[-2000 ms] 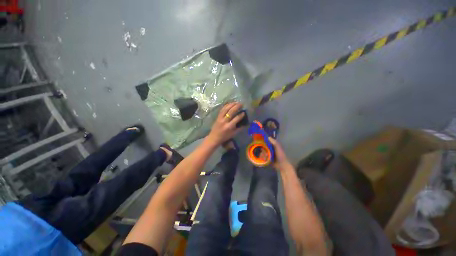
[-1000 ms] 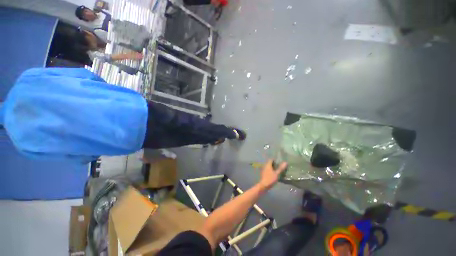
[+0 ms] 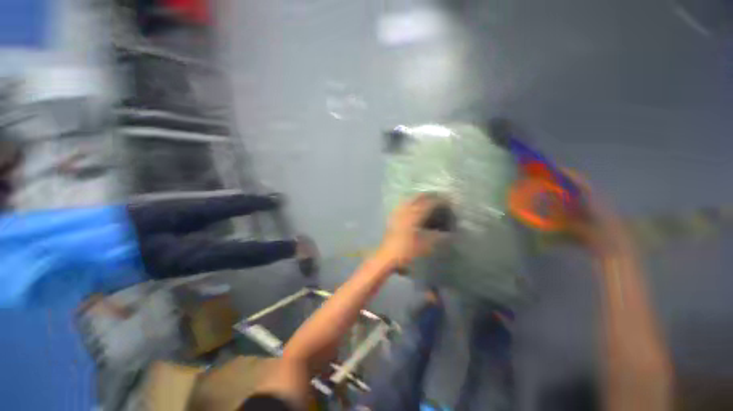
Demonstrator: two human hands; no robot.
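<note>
The pale green wrapped parcel [image 3: 474, 177] lies on the grey floor in front of me, blurred by motion. Dark patches [image 3: 394, 139] show at its corners. My left hand [image 3: 411, 229] is on the parcel's near left part, over or beside a dark patch; whether it grips anything is too blurred to tell. My right hand [image 3: 580, 210] holds the blue-and-orange tape dispenser [image 3: 540, 193] at the parcel's right edge, its blue end near the far right corner.
A person in blue [image 3: 72, 249] stands at the left, legs towards the parcel. A tube frame [image 3: 261, 337] and open cartons [image 3: 173, 385] are at the lower left. Metal racks [image 3: 177, 136] stand at the upper left. Blurred striped floor tape [image 3: 675, 226] runs at the right.
The view has swung, and the parcel now appears nearer the middle. My left hand has moved from beside the parcel onto it. The dispenser has come up to the parcel's right side.
</note>
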